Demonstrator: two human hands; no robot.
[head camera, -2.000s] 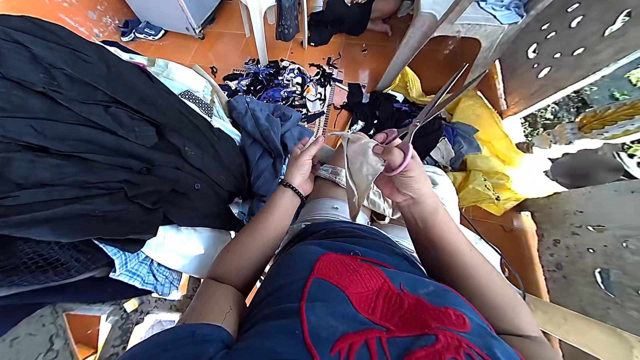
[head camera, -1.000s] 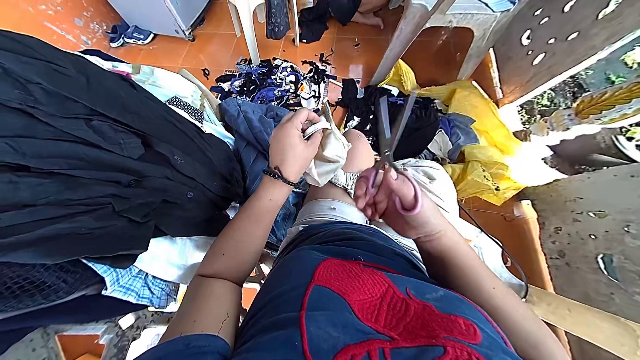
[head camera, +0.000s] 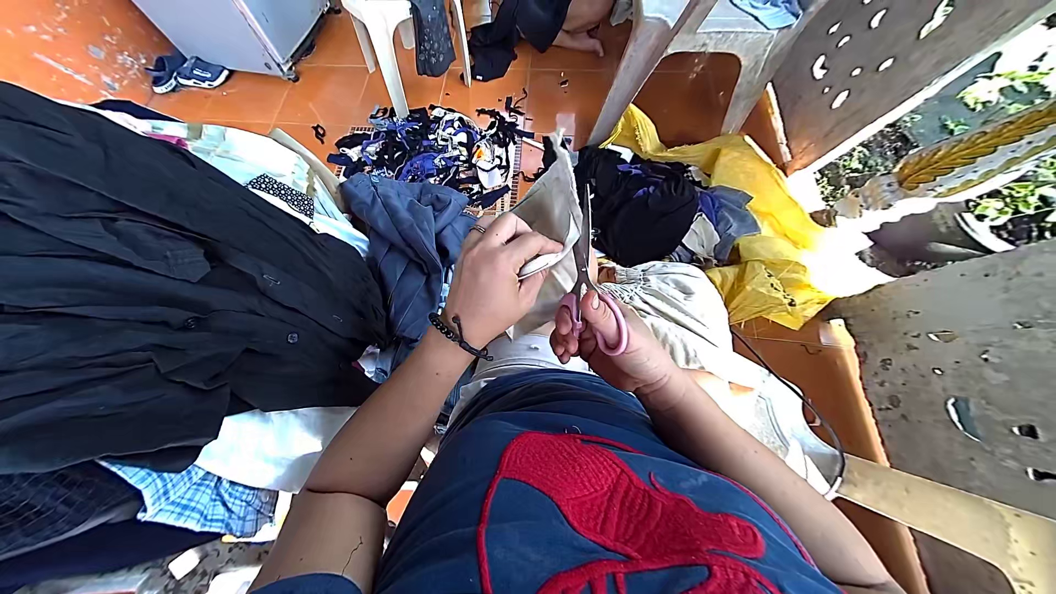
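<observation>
My left hand (head camera: 502, 276), with a dark beaded bracelet at its wrist, grips a folded piece of beige cloth (head camera: 551, 206) above my lap. My right hand (head camera: 615, 342) holds scissors (head camera: 584, 276) with pink handles, thumb and fingers in the loops. The blades point away from me, nearly together, along the right edge of the beige cloth. Whether they are cutting into it cannot be told. A light, gathered garment (head camera: 668, 305) lies just beyond my right hand, and blue-gray cloth (head camera: 412, 239) is left of my left hand.
Black garments (head camera: 165, 289) are heaped at left. Dark and patterned fabric scraps (head camera: 437, 148) lie on the orange tiled floor. A yellow sack (head camera: 759, 206) with dark cloth (head camera: 639, 202) sits at right. Plastic chairs (head camera: 384, 41) and another person's foot (head camera: 582, 41) are farther off.
The scissors have gone from spread blades beside the cloth to nearly closed blades at its edge. The cloth, bunched in my left hand a second ago, now extends upward from it.
</observation>
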